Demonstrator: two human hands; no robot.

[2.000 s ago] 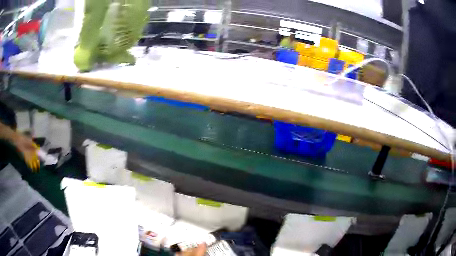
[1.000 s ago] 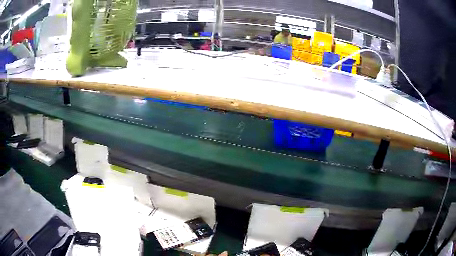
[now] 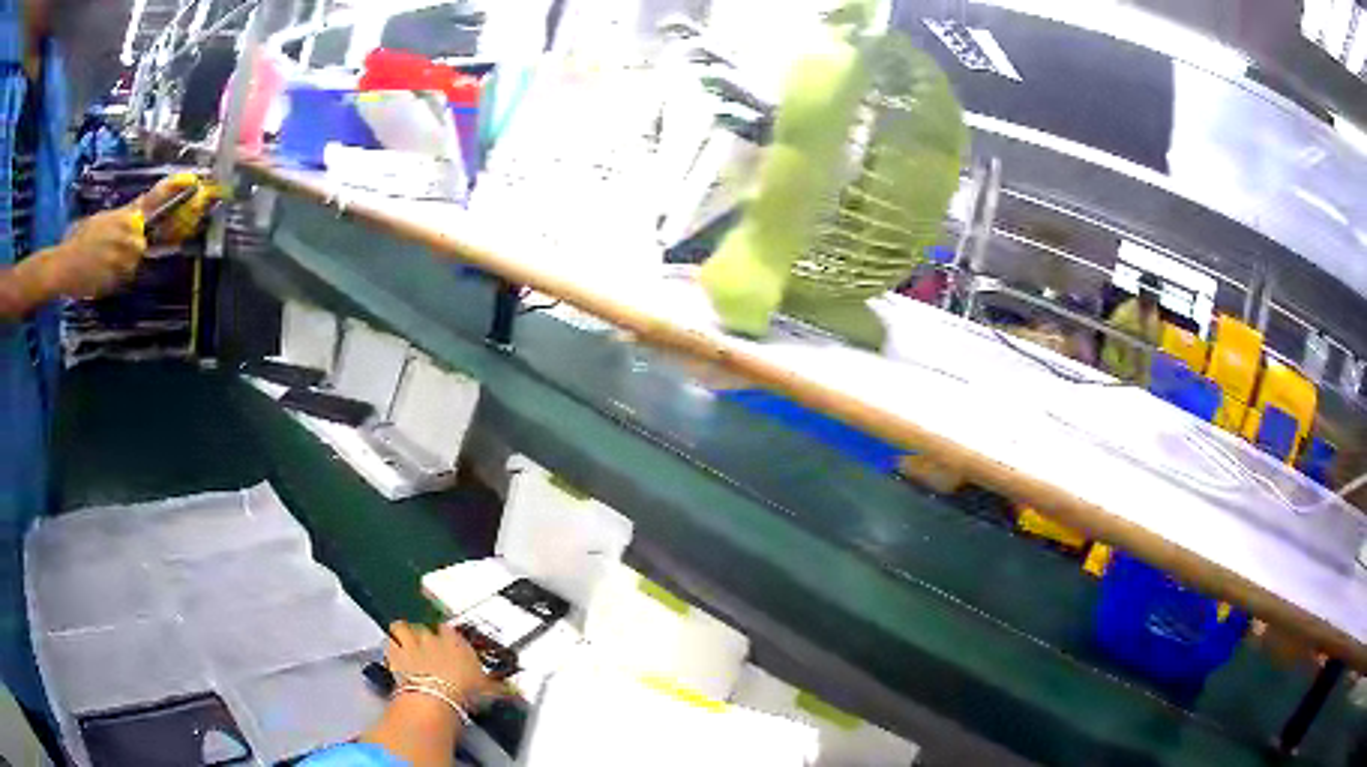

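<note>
My left hand [image 3: 435, 667], with a pale band at the wrist, is low in the picture between a creased grey-white cover sheet [image 3: 188, 599] and the white boxes. A small dark edge shows by its fingers; its grip on anything is unclear. Beside it, a phone with printed white film [image 3: 517, 611] lies in front of an upright box lid [image 3: 558, 517]. A dark phone pocket [image 3: 165, 734] shows under the sheet at bottom left. My right hand is not in view.
Another person's gloved hands [image 3: 143, 232] hold a small item at upper left. More open boxes [image 3: 427, 427] stand on the green belt [image 3: 135, 420]. A wood-edged shelf [image 3: 960, 435] with a green fan [image 3: 840, 195] crosses above. A blue bin [image 3: 1169, 622] is at right.
The view has swung left, so the fan, shelf and boxes sit further right. My left hand now shows clearly by the cover sheet. The neighbour's hands are raised higher than two seconds ago.
</note>
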